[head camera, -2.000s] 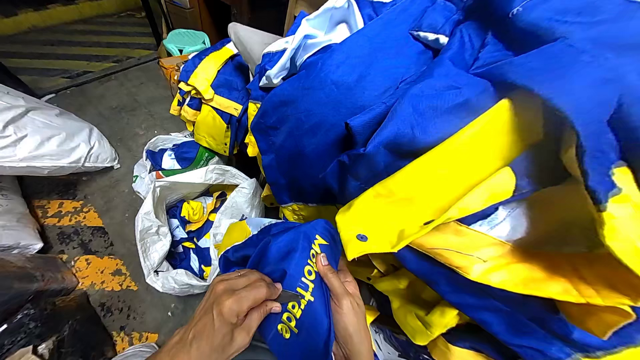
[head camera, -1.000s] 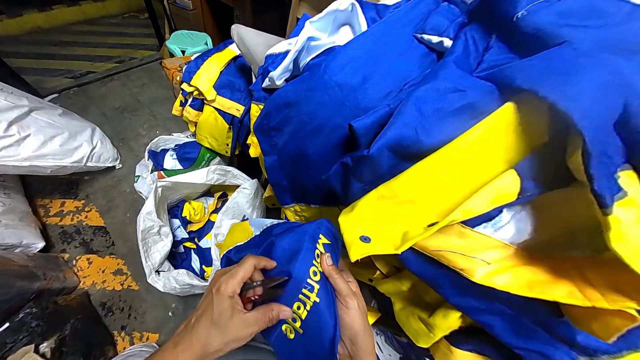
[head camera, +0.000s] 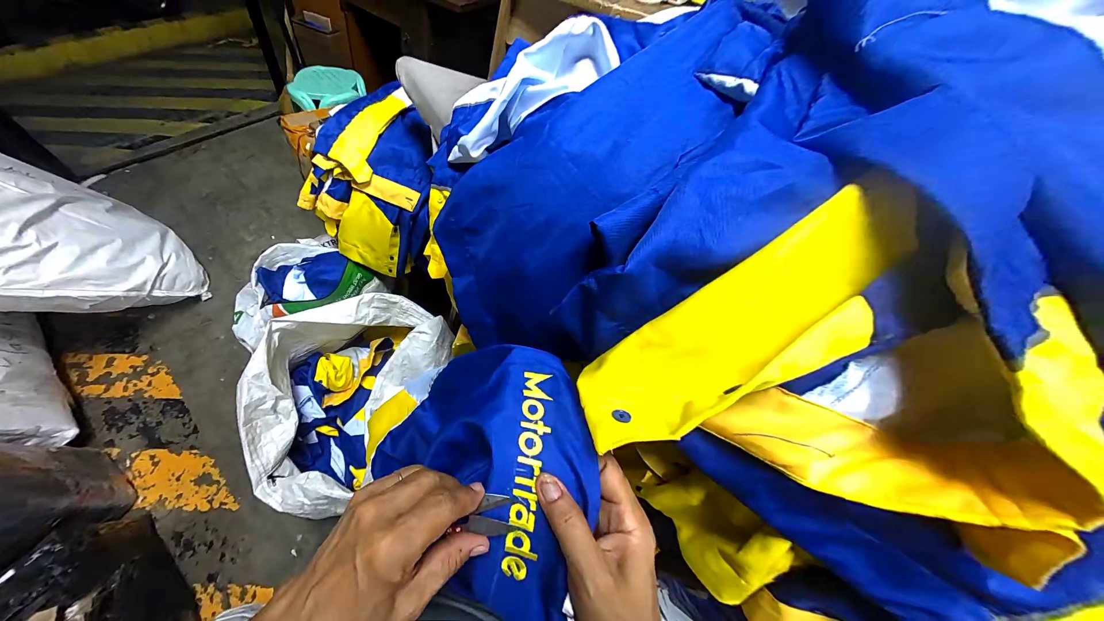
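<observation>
My left hand (head camera: 405, 535) holds small thread snips (head camera: 487, 515), their blades parted over the yellow embroidered lettering on a piece of blue fabric (head camera: 457, 414). The snips' handles are mostly hidden by the fingers. My right hand (head camera: 599, 539) grips the right edge of that fabric, with the thumb on top beside the lettering and the fingers behind it. Close to the right hand, a yellow fabric band (head camera: 716, 336) with a dark snap lies on a large heap of blue garments (head camera: 586, 198).
An open white woven sack (head camera: 259, 414) with blue and yellow cloth stands left of the fabric, a second sack (head camera: 246, 319) behind it. Folded blue and yellow garments (head camera: 371, 224) are piled beyond, near a teal plastic stool (head camera: 326, 87). A full white sack (head camera: 86, 241) lies at the left.
The snips, hardly visible in the oldest frame, show their parted blades in my left hand, now over the lettering. My right thumb has moved lower along the lettering.
</observation>
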